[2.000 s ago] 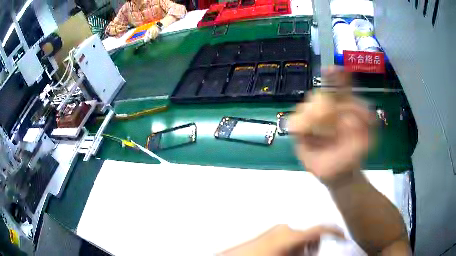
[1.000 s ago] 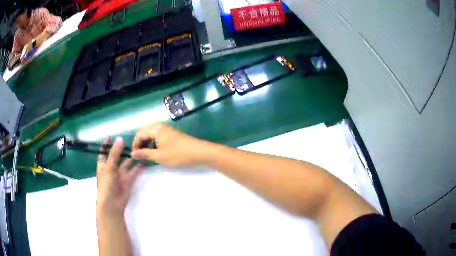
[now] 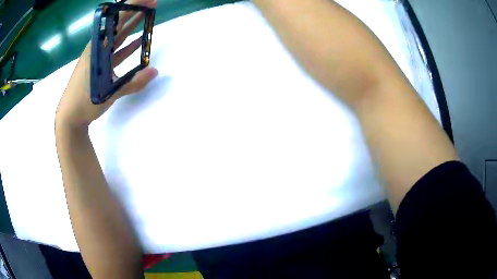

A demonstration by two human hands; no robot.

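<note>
My left hand is at the upper left, bare, holding a black phone frame by its edge, tilted up over the white sheet. The thumb is at its lower side and fingers show through its open window. Small gold-orange marks show along its right inner side. My right forearm crosses the upper right and runs out at the top edge, so my right hand is cut off from view.
The green bench mat shows beyond the sheet at the upper left. A black frame and a yellow fitting on a pale tube lie at the left edge. A grey cabinet stands at the right.
The view has tilted down, so the tray and the frames beyond the sheet have left it. My left hand has the frame upright; my right hand has gone out past the top edge.
</note>
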